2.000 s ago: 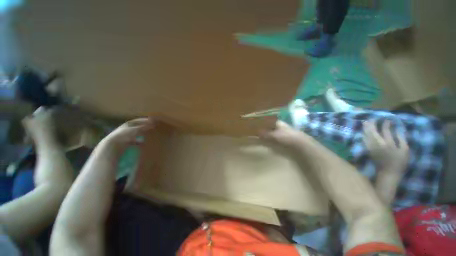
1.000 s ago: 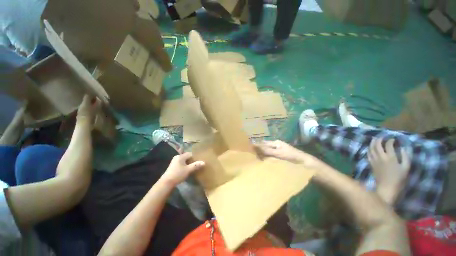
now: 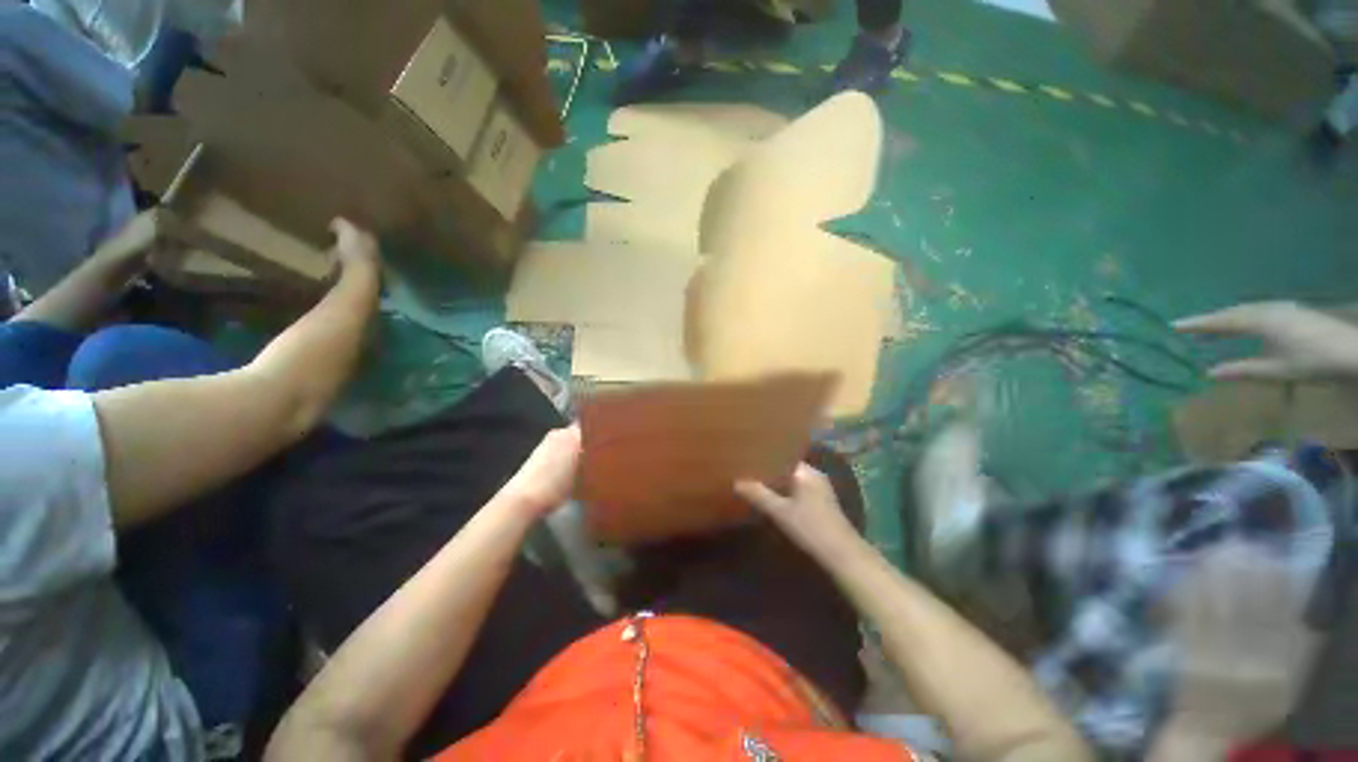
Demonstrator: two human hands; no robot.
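Note:
A brown cardboard piece, part of the box being folded (image 3: 685, 454), stands upright over my lap, its plain face toward me. A large rounded lid panel (image 3: 797, 253) rises beyond it, over the floor; where the two join is hard to tell. My left hand (image 3: 556, 465) holds the panel's left edge. My right hand (image 3: 801, 503) holds its lower right part, fingers partly behind it. A flat blank (image 3: 626, 283) lies on the green floor beyond, partly covered by the lid panel.
At left, a person's hands hold an open box (image 3: 238, 246). Brown boxes with printed labels (image 3: 447, 93) stand behind it. At right, a person in checked trousers (image 3: 1132, 566) reaches out a hand. Dark strips (image 3: 1028, 343) and yellow-black tape (image 3: 1028, 90) are on the floor.
The cardboard has turned: the near panel now stands upright and the rounded lid leans right. The neighbour at right has extended a hand. The neighbour's box at left has changed angle.

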